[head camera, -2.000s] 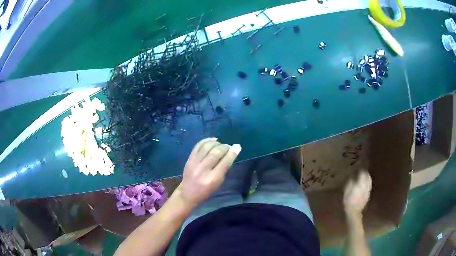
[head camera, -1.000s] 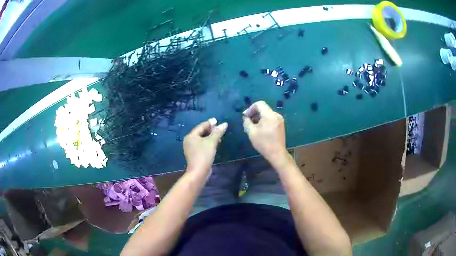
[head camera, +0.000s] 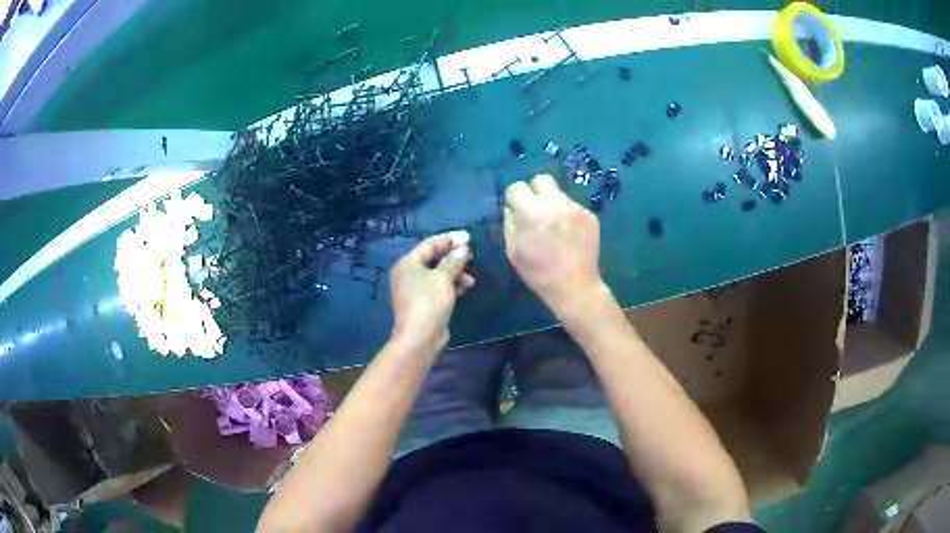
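Observation:
My left hand (head camera: 429, 286) is over the bench near its front edge, thumb and fingertips together, a white tip on one digit. Whatever lies between its fingers is too small to tell. My right hand (head camera: 552, 237) is just to its right, fingers curled and pinched; its fingertips hide what they may hold. A large tangled heap of thin black runners (head camera: 323, 177) lies left of and beyond my left hand. Small black moulded parts (head camera: 592, 172) lie scattered right of and beyond my right hand, with a denser pile of them (head camera: 771, 165) further right.
Cream-white pieces (head camera: 167, 276) lie at the left. A yellow tape roll (head camera: 808, 42) and a slim cream-yellow tool (head camera: 802, 98) lie at the right, translucent white cups (head camera: 930, 117) at the edge. Below are a large carton (head camera: 766, 396), a smaller carton (head camera: 885, 359) and pink-purple parts (head camera: 273, 411).
My right hand has gone from the large carton to the bench, beside my left hand. In the last second its fingers have closed and moved slightly away from me.

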